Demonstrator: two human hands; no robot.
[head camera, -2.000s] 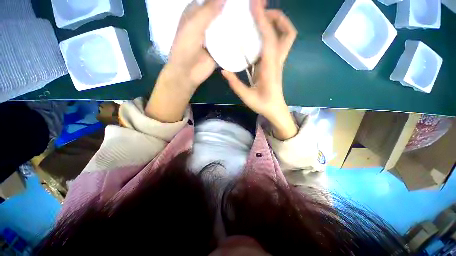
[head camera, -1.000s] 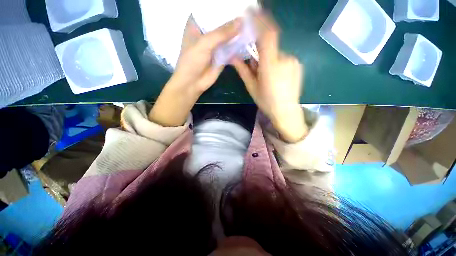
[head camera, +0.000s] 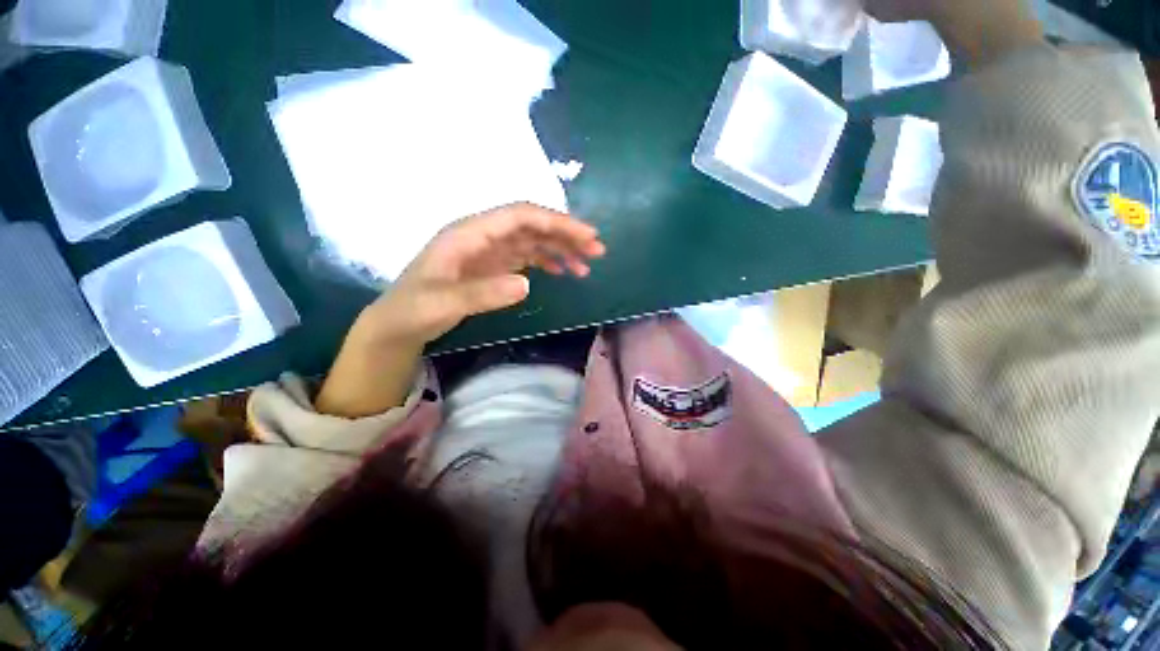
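Note:
My left hand (head camera: 477, 270) is empty, palm down with fingers apart and slightly curled, over the near edge of a pile of thin white sheets (head camera: 407, 159). My right hand (head camera: 906, 8) is at the top right, cut off by the frame's edge. It is beside a white tray (head camera: 786, 51) with a pale thing in its recess, too cut off to identify. Whether my fingers touch it cannot be told. Another white sheet (head camera: 490, 32) lies at an angle above the pile. The white oval product I held earlier is not clearly visible.
Square white trays with round recesses stand at left (head camera: 121, 153) and right (head camera: 772, 130) on the dark green table (head camera: 636, 254). A ribbed nested tray stack (head camera: 38, 318) is at the far left. A small white scrap (head camera: 566, 168) lies beside the sheets. A cardboard carton (head camera: 801, 337) is below the edge.
My hands have separated. My right arm has reached to the upper right, and my left hand is now empty. The view has turned and shifted, showing more of the sheet pile.

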